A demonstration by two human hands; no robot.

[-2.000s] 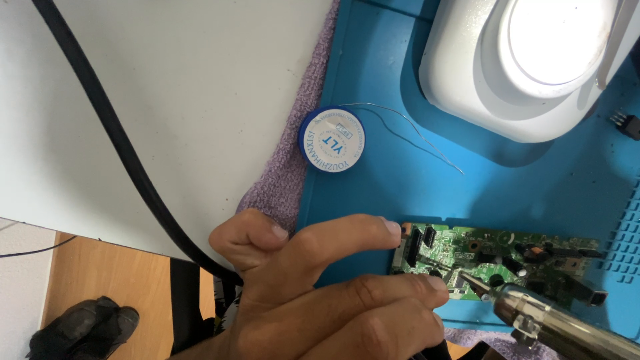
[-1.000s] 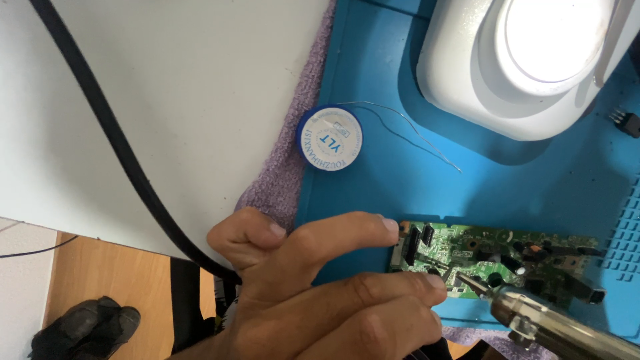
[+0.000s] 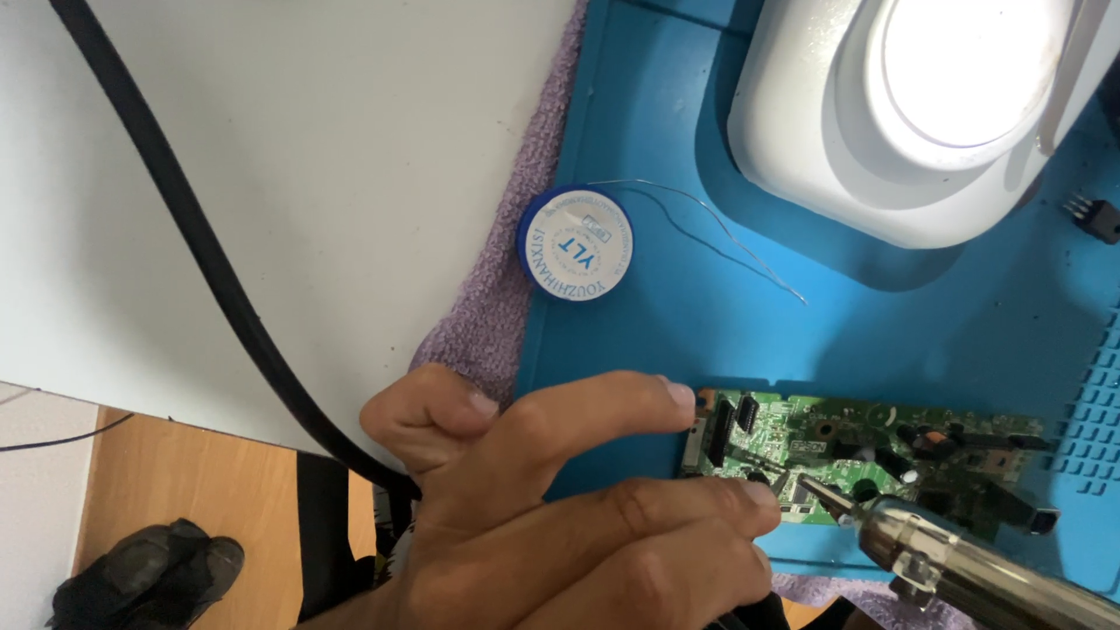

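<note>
My left hand (image 3: 586, 516) reaches in from the lower left, palm down. One fingertip lies by the near left corner of a green circuit board (image 3: 822, 420); another is over the board's lower left part. The thumb is hidden, and I cannot tell whether the fingers hold anything. Thin dark prongs (image 3: 779, 479) show on the board beside the fingertips. A soldering iron (image 3: 919, 542) comes in from the lower right, its metal tip at the board just right of my fingers. My right hand is out of view. A blue-rimmed solder spool (image 3: 576, 245) stands above my hand, its wire end loose.
A bright white lamp (image 3: 787, 131) stands at the upper right of the blue silicone mat (image 3: 647, 332). A black three-legged component (image 3: 1098, 220) lies at the right. Purple towel (image 3: 481, 324) shows under the mat. A thick black cable (image 3: 201, 236) crosses the white table (image 3: 367, 131).
</note>
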